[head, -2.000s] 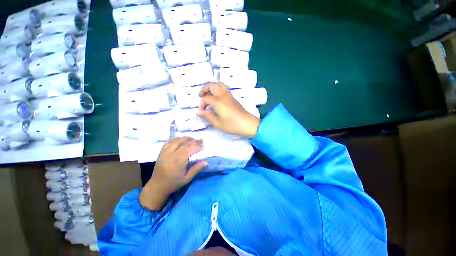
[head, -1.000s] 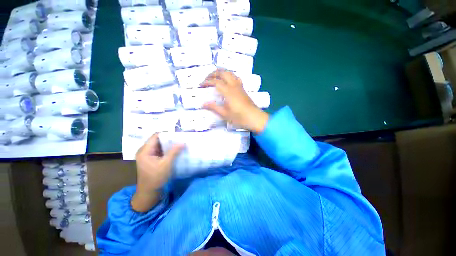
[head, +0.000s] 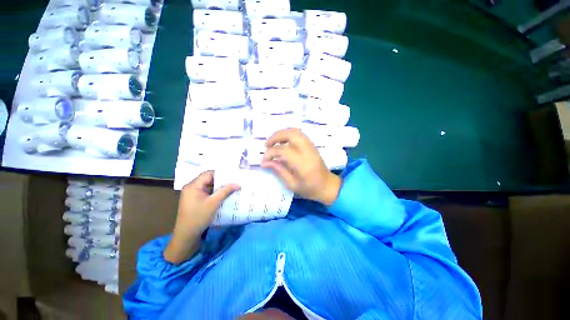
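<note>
My left hand (head: 199,201) grips the left edge of a white label sheet (head: 253,199) with rows of short dark print, held at the bench's front edge. My right hand (head: 303,164) is over the sheet's upper right corner, fingers bent, with thumb and fingertips close together. Whether a label is at its fingertips cannot be told. White cylindrical units (head: 274,100) lie in three columns beyond the sheet, on a white tray sheet (head: 182,159). The nearest units are partly hidden by my right hand and the label sheet.
More white units (head: 111,87) with dark glass ends lie on another white tray sheet (head: 19,161) at the left. Stacked white units (head: 94,219) show below the bench edge at lower left. The green mat (head: 412,106) spans the right side. Grey and brown items stand at far right.
The view has shifted, so the units appear further right. The label sheet is more upright and its print is clearer. My right hand has come back from over the units to the sheet's upper edge.
</note>
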